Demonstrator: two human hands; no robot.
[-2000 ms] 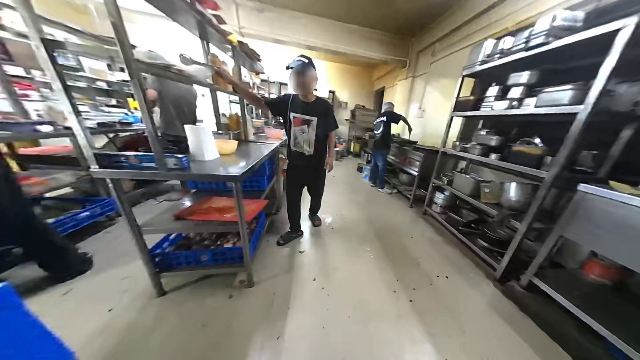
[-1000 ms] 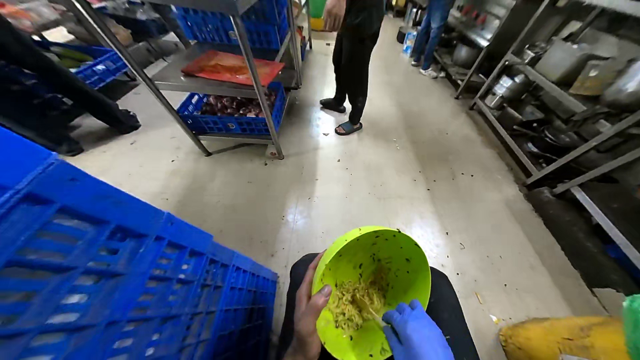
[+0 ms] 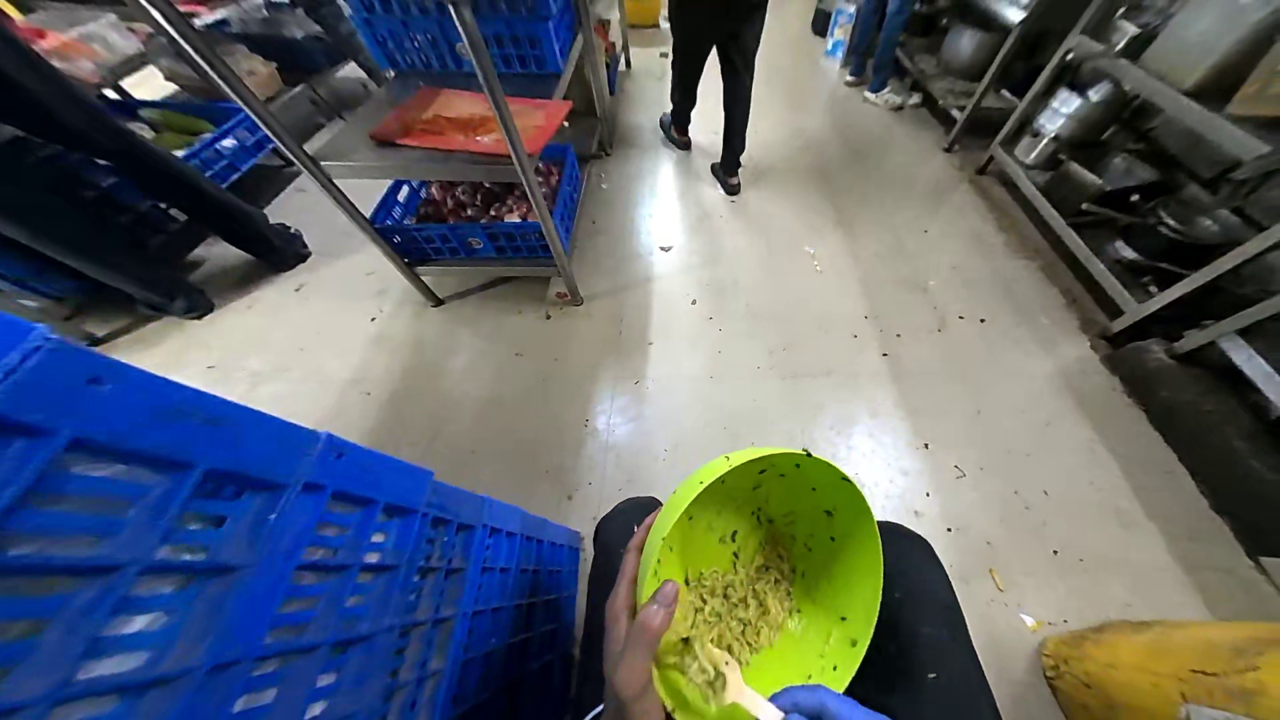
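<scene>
A lime-green bowl [image 3: 835, 560], tilted over my lap, holds a chunky yellow-green food mixture [image 3: 745, 605], with dark flecks on its wall. Bare, my left hand [image 3: 635, 640] grips the bowl's left side, thumb over the rim. A blue glove covers my right hand [image 3: 825, 703], at the bottom edge of the view and mostly cut off. It holds the handle of a light wooden spoon or spatula [image 3: 738, 683], whose head rests in the food at the bowl's lower left.
Stacked blue plastic crates [image 3: 330, 560] stand close on my left. Ahead is a steel rack [image 3: 355, 160] with a red board [image 3: 475, 122] and a crate of onions [image 3: 480, 235]. Pots fill the right shelving [image 3: 1060, 235]. A yellow object [image 3: 1165, 665] lies lower right. Several people's legs show.
The view has tipped down from the room to my lap, bringing the bowl and both hands in. The person in black ahead has moved farther off. My gloved hand sits lower in the view.
</scene>
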